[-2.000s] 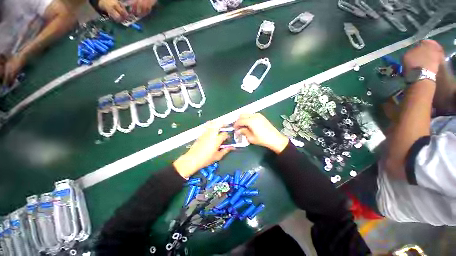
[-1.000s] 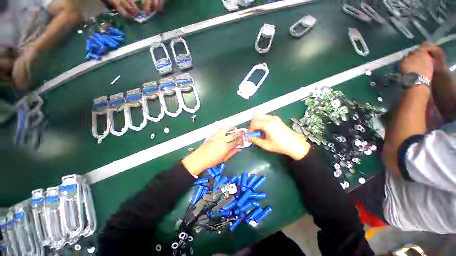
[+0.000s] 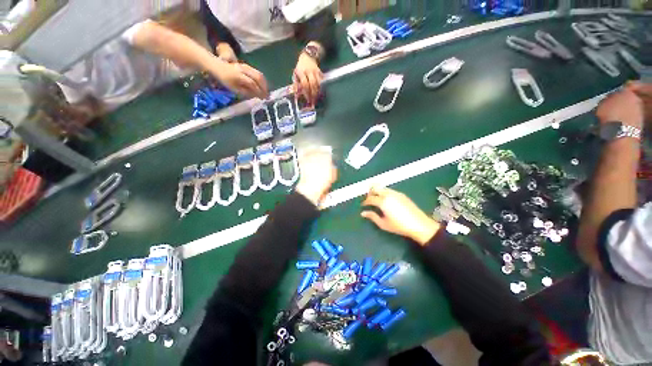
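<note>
My left hand (image 3: 316,175) reaches over the pale rail to the right end of a row of fitted housings (image 3: 247,171). Its fingers are around a pale housing (image 3: 319,150), mostly hidden, with only a whitish edge showing. My right hand (image 3: 397,213) is over the near side of the rail, fingers slightly curled and apart, with nothing visible in it. Blue battery cells (image 3: 366,292) lie heaped below my hands, mixed with dark wired parts and grey pieces. An empty white housing (image 3: 367,146) lies right of my left hand.
Fitted housings (image 3: 143,289) are stacked at the near left. Circuit boards (image 3: 490,171) and small rings are heaped at right, beside a neighbour's arm (image 3: 608,157). Across the belt, another person's hand (image 3: 307,77) touches a fitted housing. The pale rail (image 3: 229,234) crosses in front of me.
My hands have separated. The left has moved forward over the belt; the right no longer shows the blue cell. A third housing now stands in the far row, under another person's hand.
</note>
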